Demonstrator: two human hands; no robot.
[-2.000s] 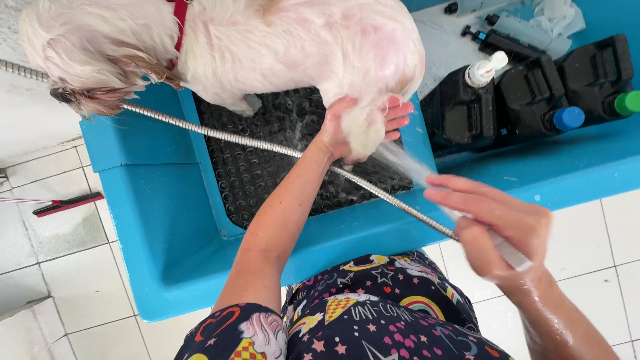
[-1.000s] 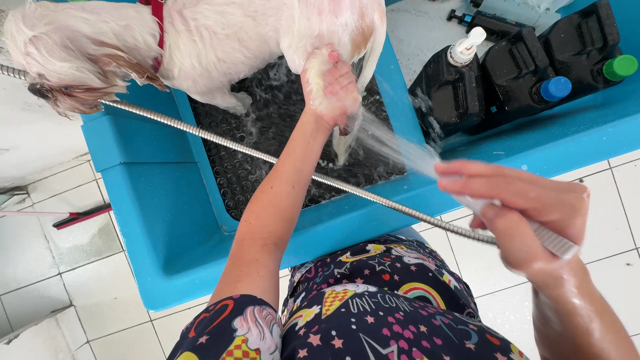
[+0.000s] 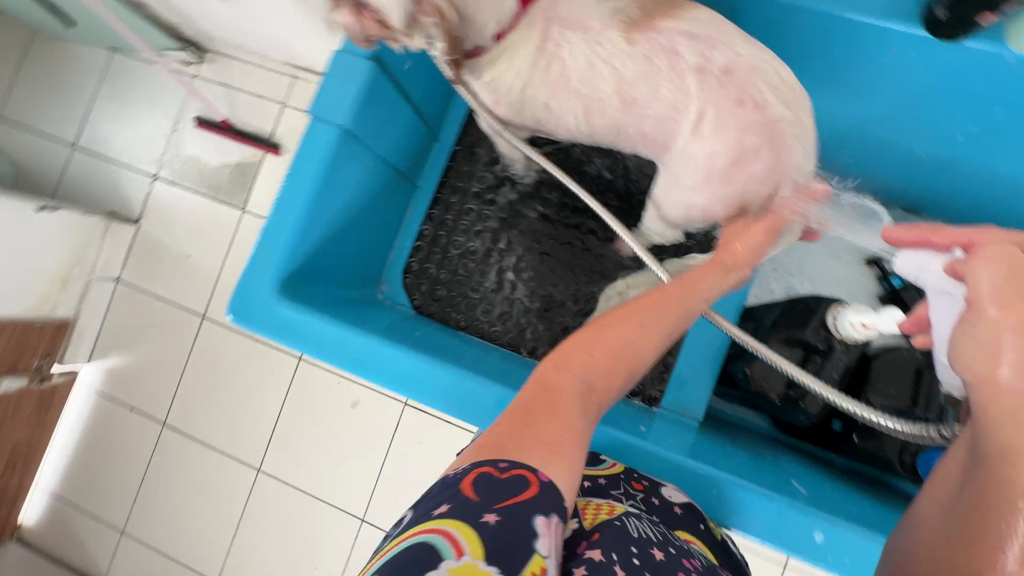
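A wet white dog (image 3: 656, 104) with a red collar (image 3: 512, 28) stands in a blue plastic grooming tub (image 3: 352, 192), on a black rubber mat (image 3: 480, 256). My left hand (image 3: 772, 220) touches the dog's rear; whether its fingers hold the tail or a leg is blurred. At the right, my right hand (image 3: 976, 304) is closed around a white shower head (image 3: 932, 296), and water sprays from it toward my left hand. The ribbed metal hose (image 3: 592, 204) runs from near the dog's head, over my left forearm, to the shower head.
Black jugs (image 3: 784, 344), one with a white pump top (image 3: 864, 322), stand in the tub's right compartment beyond a blue divider (image 3: 708, 368). A dark bottle (image 3: 952, 18) is at the top right. A red and black floor squeegee (image 3: 236, 134) rests on the white tiles at the left.
The view has shifted and turned. The dog's rear has moved away from the divider's near end, and both my hands have followed it. Water still sprays from the shower head.
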